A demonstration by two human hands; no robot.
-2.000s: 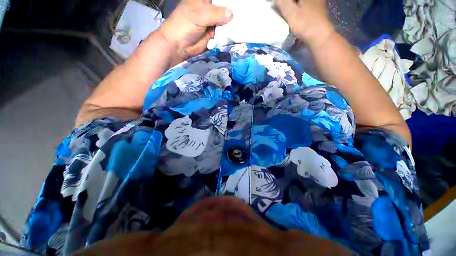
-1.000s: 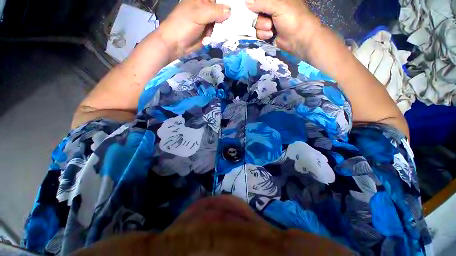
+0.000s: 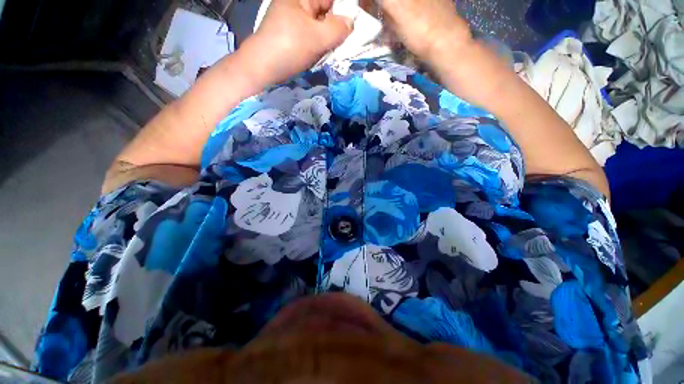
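A piece of white cloth (image 3: 360, 34) lies over my lap at the top edge of the picture, partly cut off. My left hand (image 3: 304, 31) is closed on the cloth, with the thumb on top of it. My right hand (image 3: 424, 21) is at the right side of the cloth, blurred and cut off by the top edge. Its fingertips are unclear, and I cannot tell whether it holds the cloth or a tool.
White paper or card pieces (image 3: 193, 49) lie at the upper left. A cream cloth bundle (image 3: 571, 90) sits in a blue-rimmed tub at the right. A larger grey-cream cloth heap (image 3: 651, 71) is further right, above blue material (image 3: 645, 176).
One second ago both hands pinched the cloth close together. Now my right hand has moved up and blurs, my left hand has turned, and the cloth is folded differently between them.
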